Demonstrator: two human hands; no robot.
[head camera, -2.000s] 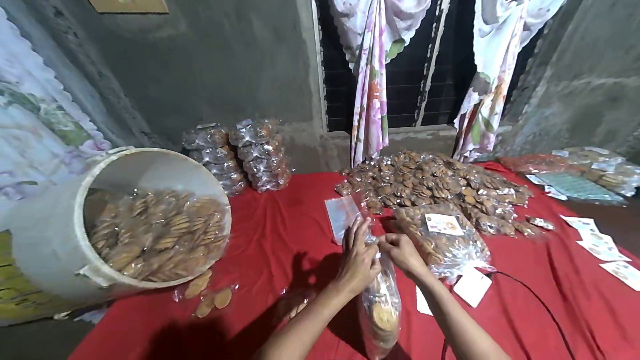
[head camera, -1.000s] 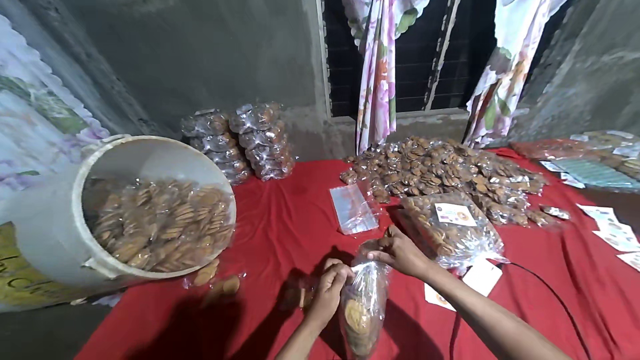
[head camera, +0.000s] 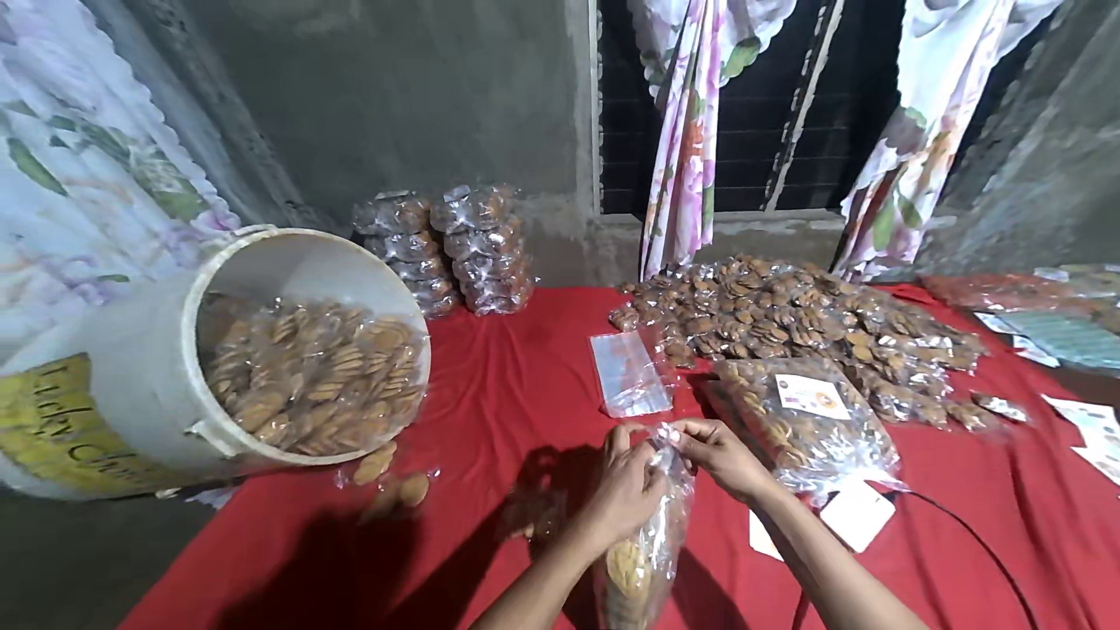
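Observation:
A long clear plastic bag of round brown biscuits (head camera: 628, 569) stands upright at the bottom middle. My left hand (head camera: 632, 481) grips its gathered top from the left. The fingertips of my right hand (head camera: 713, 451) pinch the same twisted top from the right, touching or almost touching the left fingers. Past my hands lies a flat stack of empty clear bags (head camera: 630, 376). To the right is a large filled, labelled bag of biscuits (head camera: 801, 420). A small biscuit packet (head camera: 534, 514) lies in shadow left of my left forearm.
A tipped white bucket (head camera: 197, 350) at left holds many biscuit packets (head camera: 315, 376); a few lie by its rim. Stacked biscuit packs (head camera: 486, 254) stand against the wall. A heap of small packets (head camera: 770, 306) spreads at back right, near a dark cord (head camera: 971, 534) and white cards (head camera: 857, 514).
My hands stay at the top of the bag. The right hand, above the left a second ago, is now level with it, and the bag's neck is more tightly gathered.

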